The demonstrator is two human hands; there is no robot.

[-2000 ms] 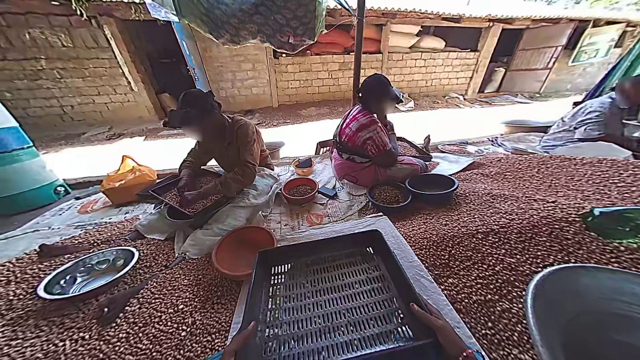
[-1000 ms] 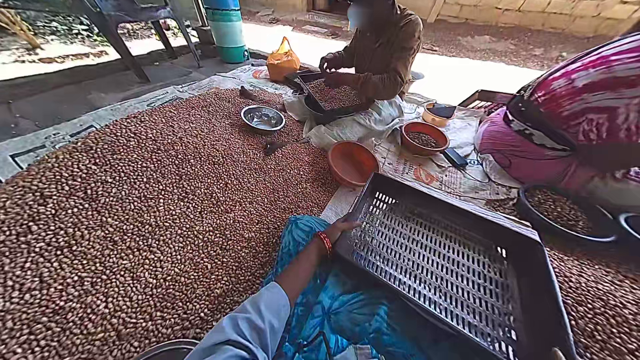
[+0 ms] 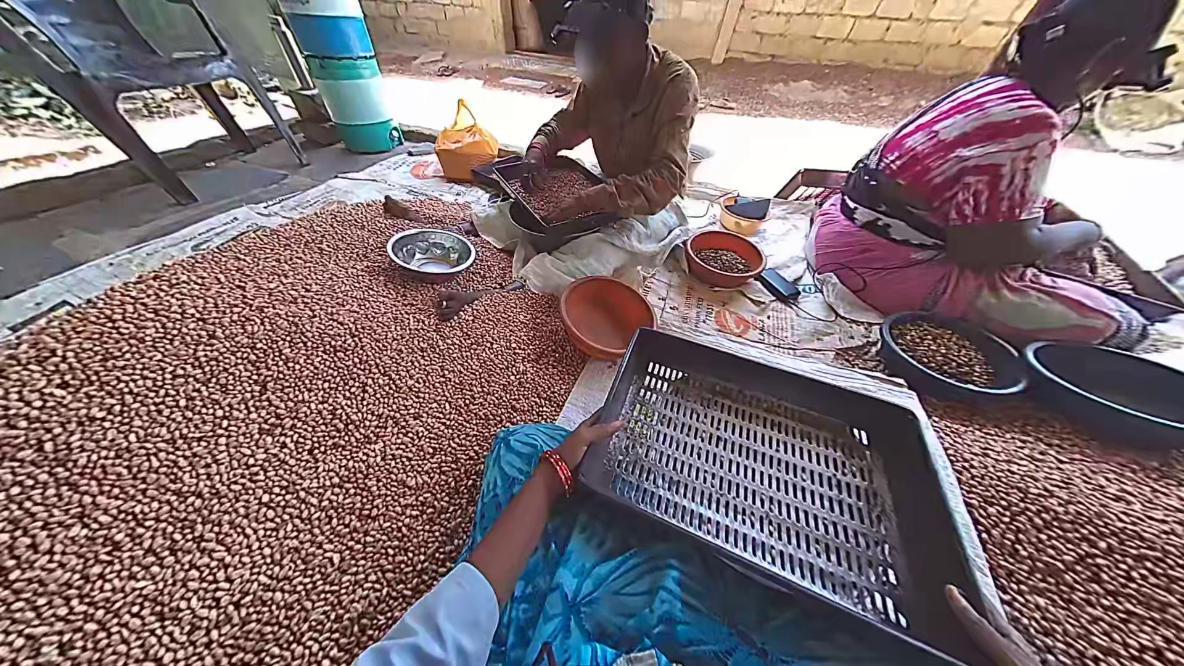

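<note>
A black slotted plastic tray (image 3: pixel 758 481) rests across my lap, over blue cloth, with a pale sack under its far side. My left hand (image 3: pixel 588 442), with red bangles at the wrist, grips its left rim, the thumb over the edge. At the lower right my right hand (image 3: pixel 988 629) holds the near right corner; its fingers are partly cut off by the frame. The tray holds only bits of debris. Just beyond its far left corner stands an orange-brown bowl (image 3: pixel 608 316). A large spread of brown nuts or beans (image 3: pixel 277 444) lies to the left of my knee, and more lie at the right.
A metal bowl (image 3: pixel 431 253) sits on the heap. A person (image 3: pixel 638 120) handles a filled tray (image 3: pixel 555 190); another person (image 3: pixel 971 203) sits at the right. A red bowl (image 3: pixel 725 259), a phone (image 3: pixel 779 285), dark basins (image 3: pixel 953 359) and a plastic chair (image 3: pixel 129 65) are around.
The view has swung left and down since the first frame. Both hands are at the tray's rim, as they were in that frame. Nothing has plainly been picked up or let go.
</note>
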